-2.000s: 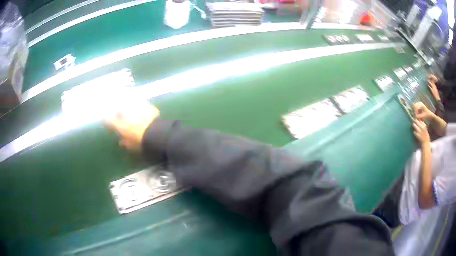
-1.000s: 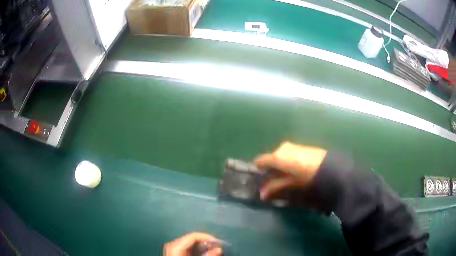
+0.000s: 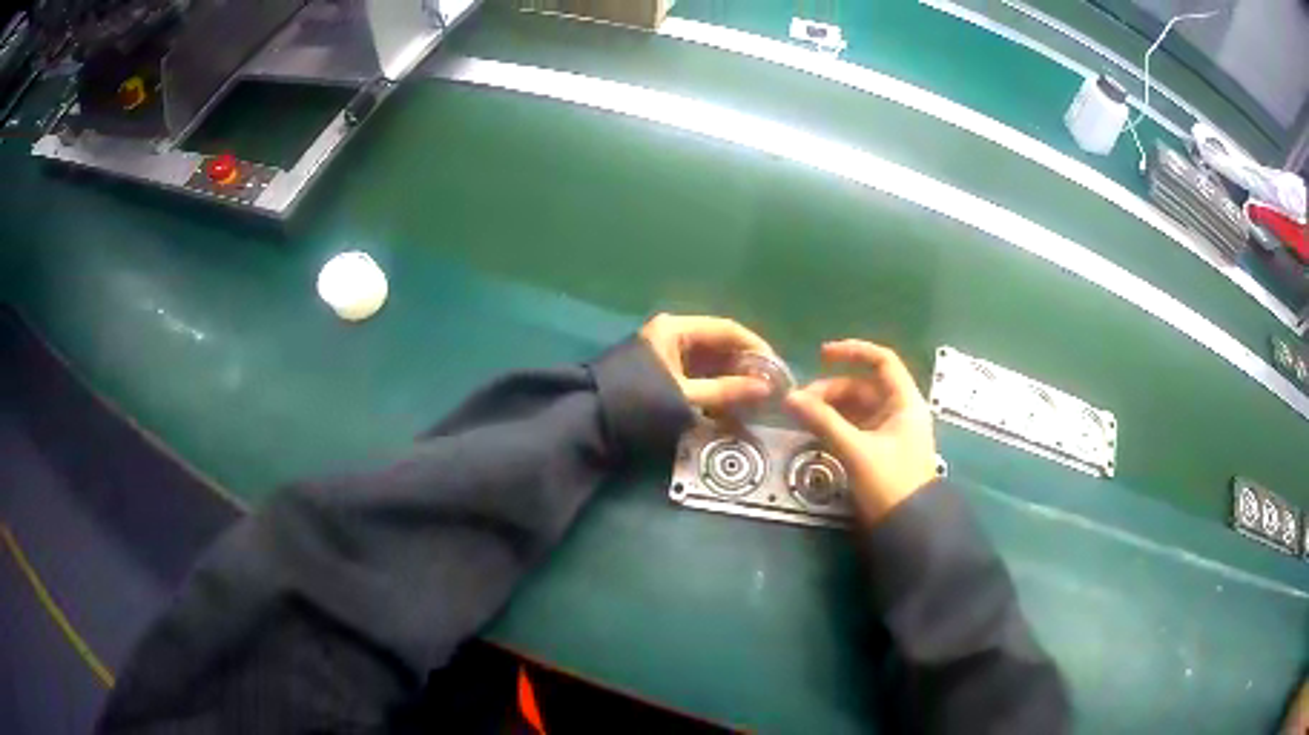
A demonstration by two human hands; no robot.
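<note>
A three-ring plate (image 3: 777, 485) lies on the green bench edge in front of me, two ring recesses showing and its right part hidden behind my right hand. My left hand (image 3: 711, 365) pinches a small shiny round disc (image 3: 765, 375) just above the plate's back edge. My right hand (image 3: 870, 424) is over the right part of the plate, thumb and fingertips close to the disc. Whether its fingertips hold a tiny part or touch the disc is too small to tell.
A second plate (image 3: 1024, 409) lies to the right, and another (image 3: 1269, 516) at the far right. A white round puck (image 3: 352, 284) sits at left near the machine with a red button (image 3: 223, 170). A white bottle (image 3: 1097, 114) and stacked plates (image 3: 1197, 198) are beyond.
The view has shifted. My right hand has let go of the plate it was moving, which lies on the bench edge. Both hands have come together over it, the disc in my left.
</note>
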